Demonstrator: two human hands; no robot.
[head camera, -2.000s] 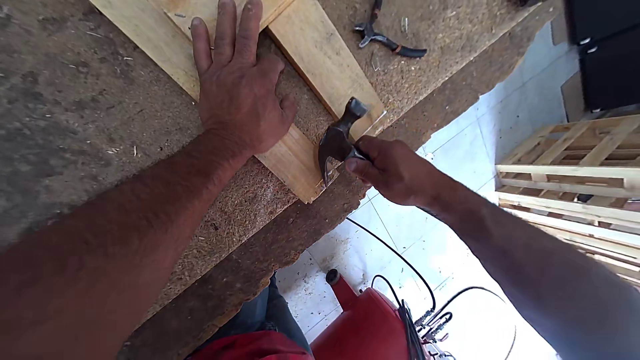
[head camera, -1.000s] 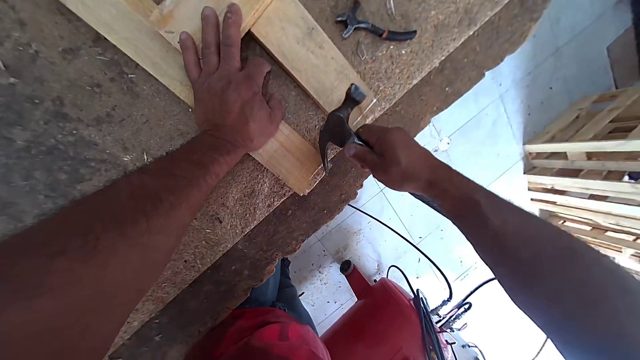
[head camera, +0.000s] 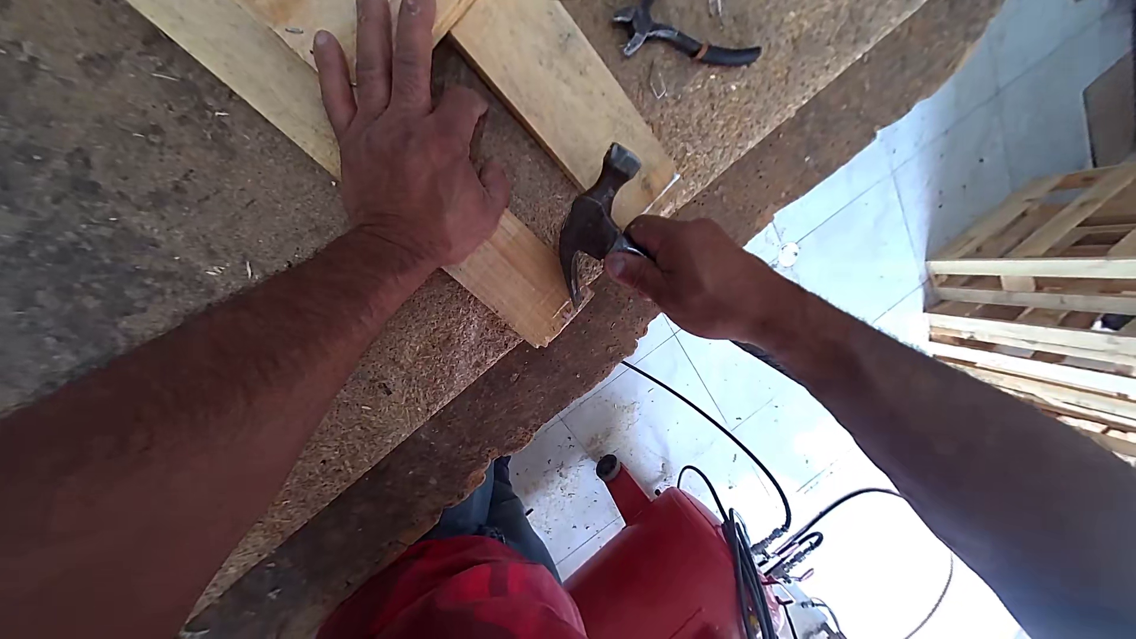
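Observation:
My left hand (head camera: 417, 169) lies flat with fingers spread on joined wooden boards, pressing near a light board (head camera: 515, 280) whose end reaches the workbench edge. In my right hand (head camera: 701, 271) is a claw hammer (head camera: 593, 222), gripped close to its head. The claw points down at that board's end, and its tip appears to touch the wood or hang just over it; which one, I cannot tell. The hammer's face lies over the end of a second board (head camera: 568, 98). My right hand hides much of the handle.
Pliers with dark handles (head camera: 688, 40) lie on the particleboard bench (head camera: 293, 213), among wood chips. Beyond its ragged edge are a tiled floor (head camera: 852, 240), wooden pallets (head camera: 1029, 293) at the right, and a red tank (head camera: 661, 568) with black hoses below.
The view has shifted somewhat. My left hand stays on the boards and my right hand keeps the hammer at the board ends, with no other plain change.

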